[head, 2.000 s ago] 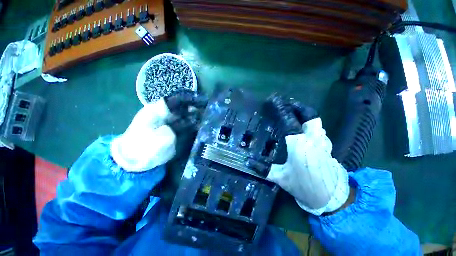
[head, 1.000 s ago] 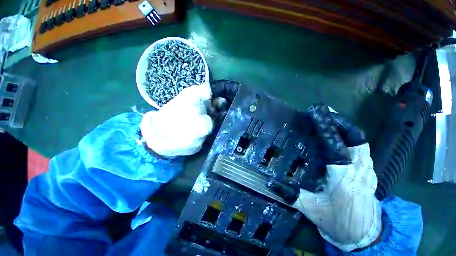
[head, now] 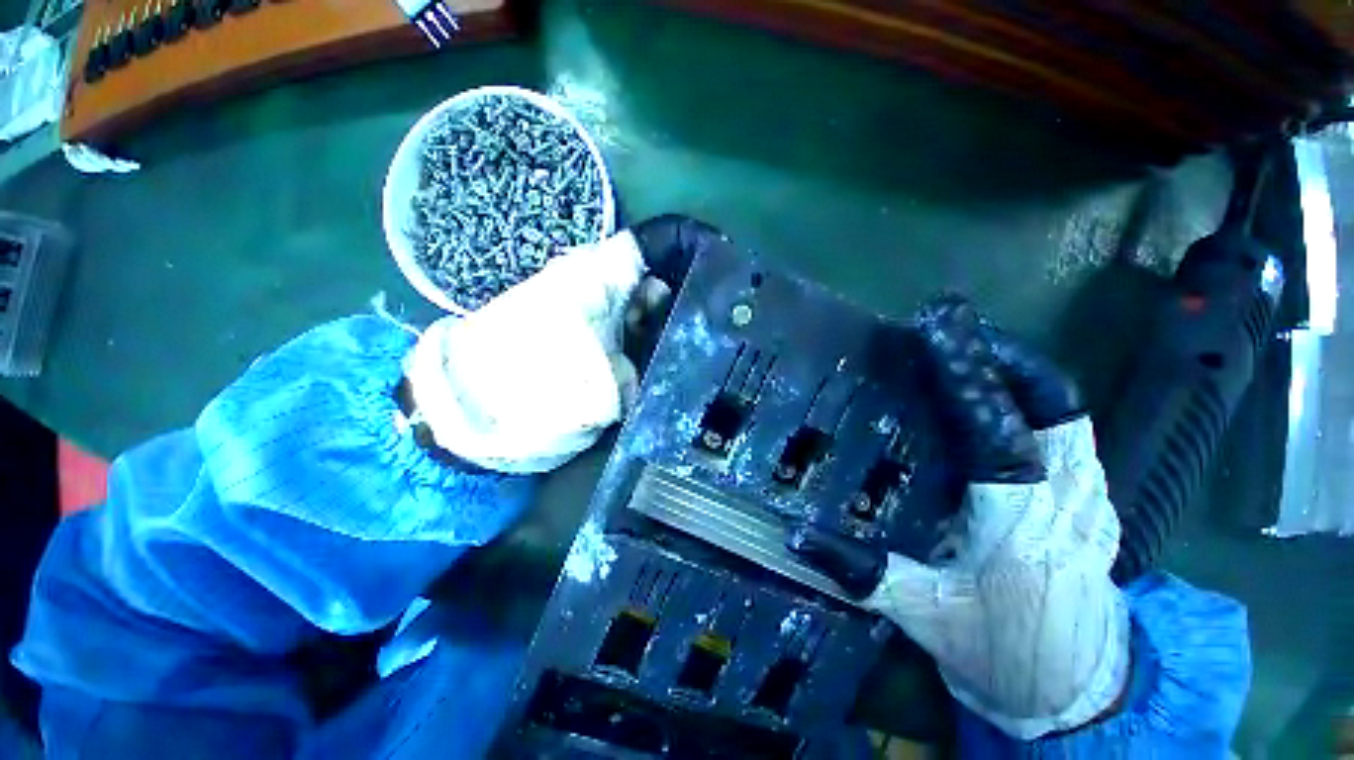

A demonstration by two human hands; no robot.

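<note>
The dark jig cover plate (head: 691,371) lies tilted in front of me, with rectangular windows and narrow slots. Black transistors with round screw-like spots show in its three upper windows. The heatsink's silver fins (head: 720,523) show through the middle opening. The lower windows show some yellow. My left hand (head: 542,349), in a white glove with black fingertips, holds the plate's upper left edge; some fingertips are hidden. My right hand (head: 1002,520) holds the right side, its thumb beside the fins and its fingers over the upper right part.
A white bowl of screws (head: 398,223) stands just beyond my left hand. The transistor tray (head: 297,74) is at the top left, stacked trays (head: 950,67) at the top. The electric screwdriver (head: 1188,401) lies right of my right hand, silver heatsinks (head: 1314,431) at the right edge.
The view has moved nearer the jig. My left hand has come onto the plate's left edge. My right thumb has come beside the fins, and more of the third upper window shows.
</note>
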